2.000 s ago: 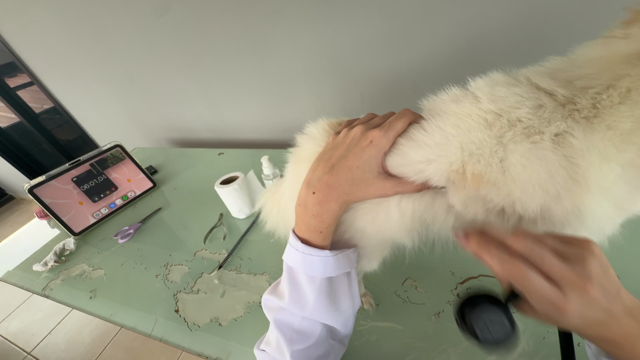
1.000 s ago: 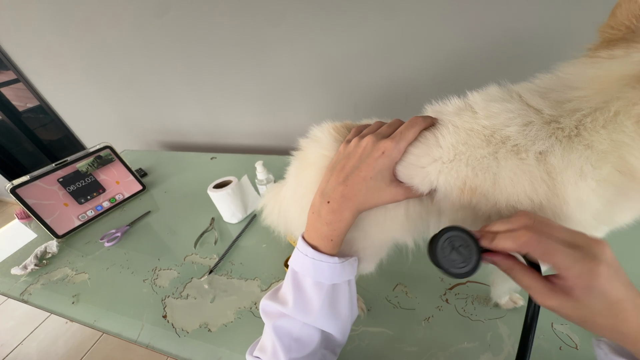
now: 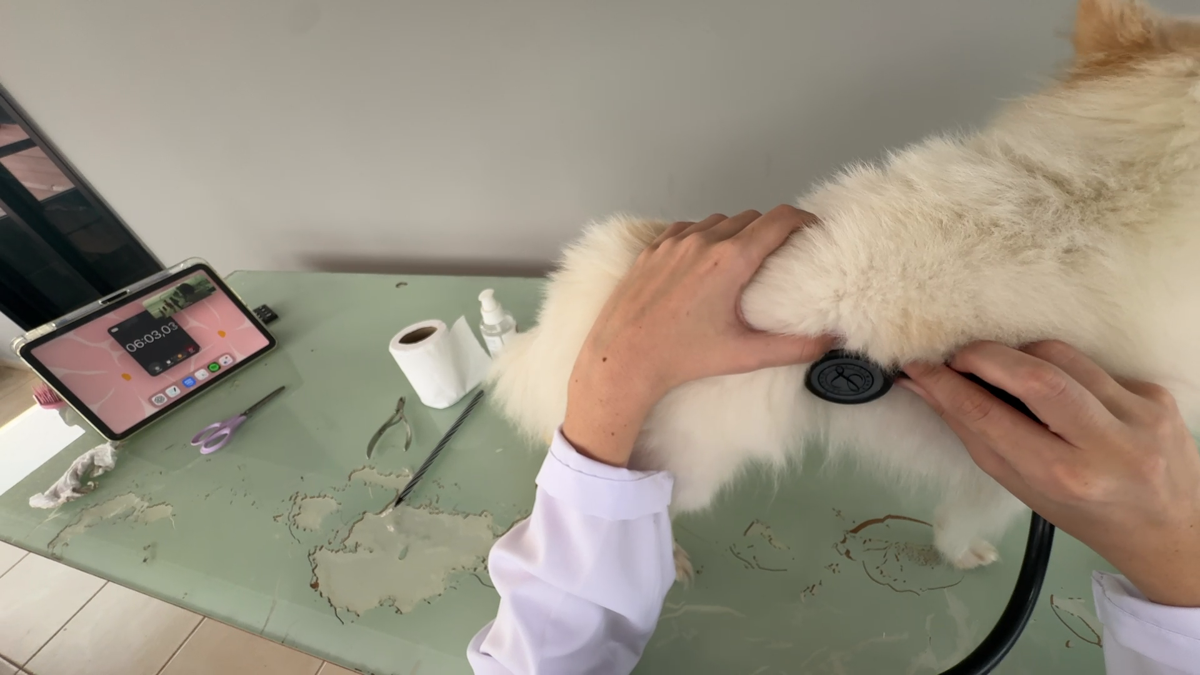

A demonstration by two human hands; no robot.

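A dog with long cream fur (image 3: 947, 244) stands on a green table, its head out of view. My left hand (image 3: 689, 309) is spread over its hindquarters, the fingers partly sunk in the fur and the thumb reaching toward a stethoscope's black chest piece (image 3: 848, 377). Between the thumb and fingers of my right hand (image 3: 1059, 441) is the stem of that chest piece, which lies against the fur of the dog's side. The black stethoscope tube (image 3: 1017, 600) curves down from under my right hand and leaves the frame at the bottom.
On the worn green table (image 3: 234, 525) are a tablet (image 3: 155, 352), purple-handled scissors (image 3: 225, 429), a paper roll (image 3: 436, 361), a pump bottle (image 3: 495, 319), metal clippers (image 3: 389, 429), a dark twisted rod (image 3: 441, 448) and a crumpled wad (image 3: 77, 476). A grey wall stands behind.
My right hand has brought the chest piece from in front of the dog up against its fur. My left hand has stayed on the hindquarters.
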